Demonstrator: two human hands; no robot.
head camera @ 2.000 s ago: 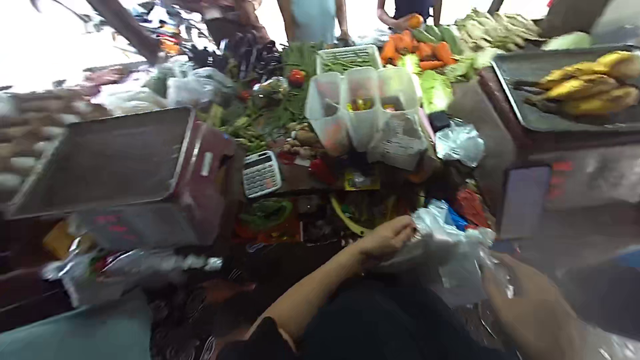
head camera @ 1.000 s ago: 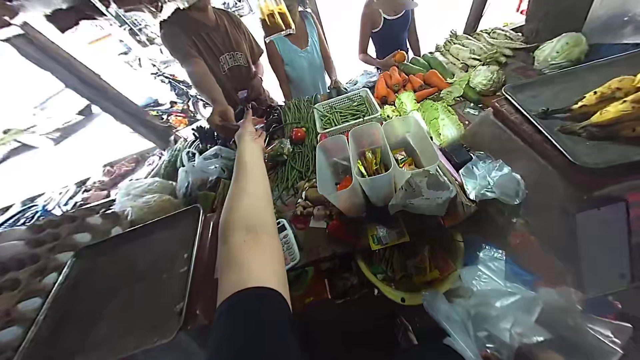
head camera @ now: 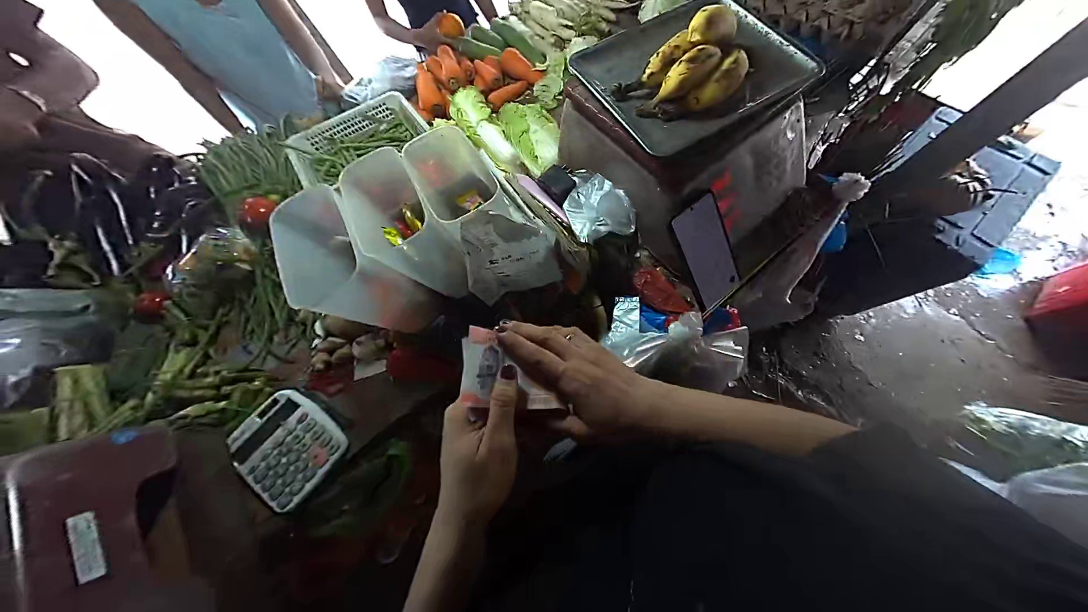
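A banknote (head camera: 484,374), pinkish with a portrait, is between my hands at the middle of the view. My left hand (head camera: 482,438) grips its lower left part, the thumb across its face. My right hand (head camera: 574,370) lies over its right part with fingers extended; whether it grips the note is unclear. Three joined plastic bins (head camera: 382,229), two with small colourful packets visible inside, stand just beyond the hands. A calculator (head camera: 287,450) lies to the left of my left hand. Bunched plastic bags (head camera: 680,348) are beyond my right hand.
A scale's metal tray (head camera: 782,68) holds bananas (head camera: 697,76) at back right, with a phone (head camera: 704,249) leaning below. Another scale (head camera: 93,510) stands at front left. Carrots (head camera: 476,72), cabbage, green beans and eggplants (head camera: 102,212) cover the stall. People stand across it.
The arm stretched across the stall toward a person one second ago is drawn back. Both hands are now together at the banknote. The view has swung to the right.
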